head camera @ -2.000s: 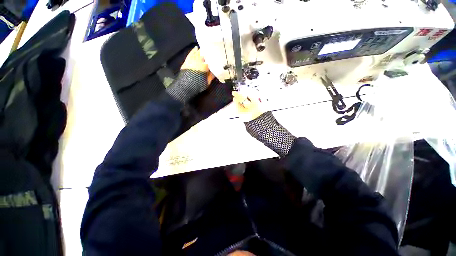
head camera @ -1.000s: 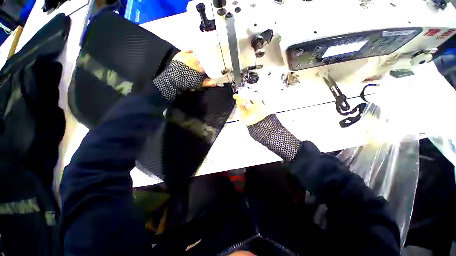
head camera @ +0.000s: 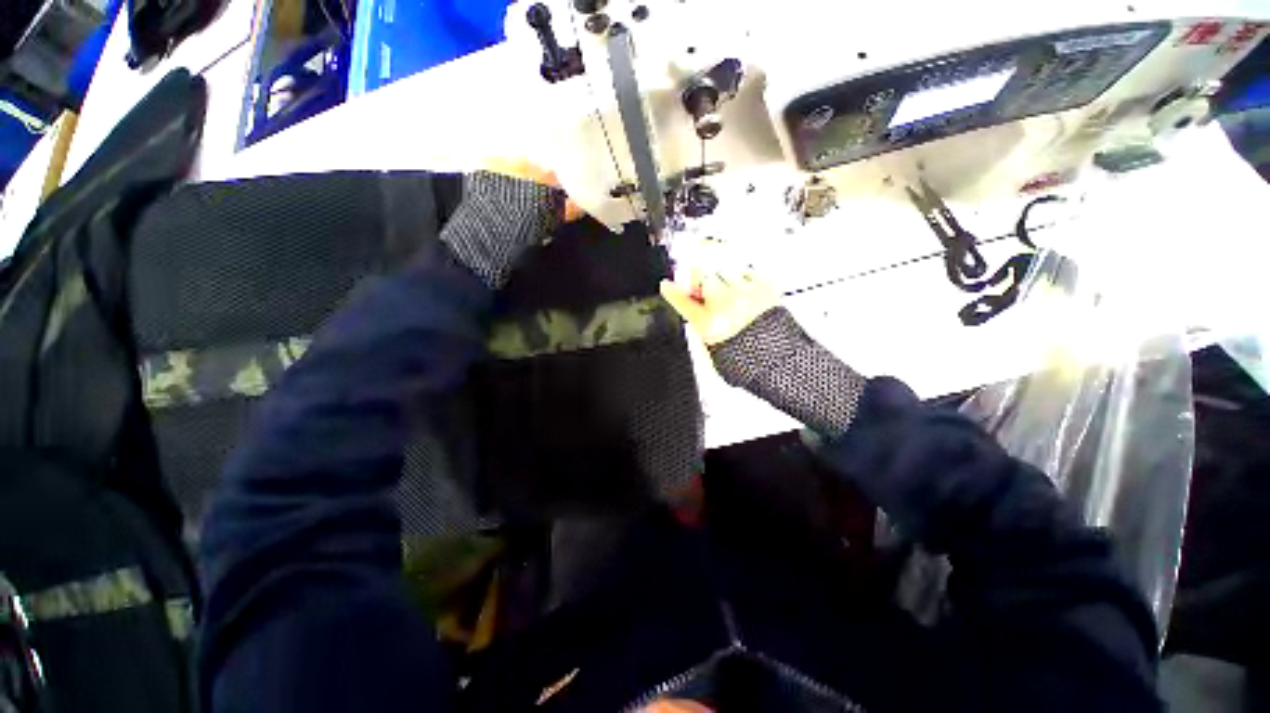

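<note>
A large black mesh panel (head camera: 585,404) with a camouflage stripe lies across the table and hangs over its front edge. Its upper right corner is at the needle and presser foot (head camera: 666,240) of the white sewing machine (head camera: 752,105). My left hand (head camera: 536,184) lies on the panel's top edge, left of the needle, partly hidden by its patterned cuff; its fingers press on the fabric. My right hand (head camera: 717,295) is at the panel's right edge, just right of and below the needle, with its fingertips at the fabric. Whether it grips the edge is unclear.
Black snips (head camera: 953,240) and a black-handled tool (head camera: 997,290) lie right of the needle. Clear plastic (head camera: 1100,432) hangs over the right table edge. A heap of black pieces with camouflage stripes (head camera: 84,557) is at left. A blue bin (head camera: 432,39) stands behind the table.
The panel has swung round, so its camouflage stripe now runs nearly level across my left forearm. Both hands stay near the needle; my right hand is slightly further right.
</note>
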